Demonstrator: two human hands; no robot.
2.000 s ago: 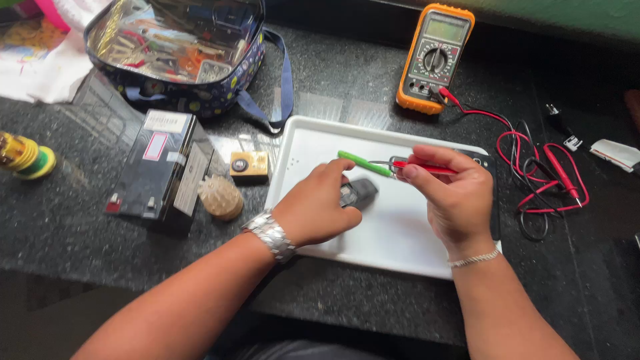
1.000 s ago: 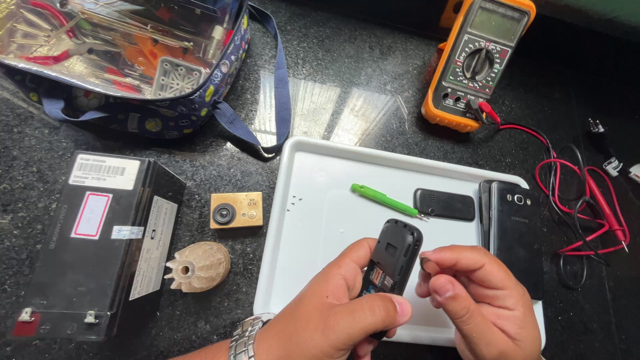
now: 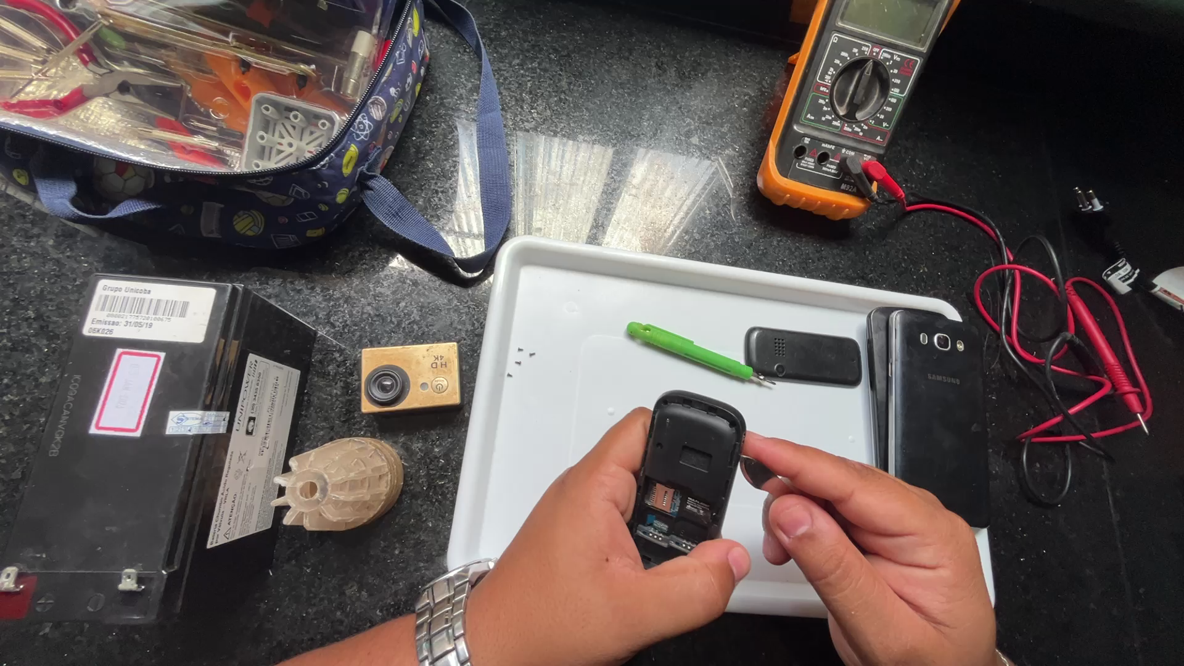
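My left hand grips a small black mobile phone upright over the tray, its open back facing me and its card slots showing. At the phone's right edge, my right hand pinches a small thin piece, dark and mostly hidden by the fingers. Beyond the hands, a green-handled screwdriver lies on the white plastic tray, its tip close to a black phone back cover. Black smartphones lie stacked at the tray's right side. Several tiny screws are at its left.
Left of the tray are a black battery, a gold action camera and a beige ribbed part. A tool bag with a blue strap stands behind. An orange multimeter and its red and black leads lie at right.
The green screwdriver, in my right hand two seconds ago, now lies on the tray. The phone is raised in my left hand, and my right hand is at its edge. The view has moved closer.
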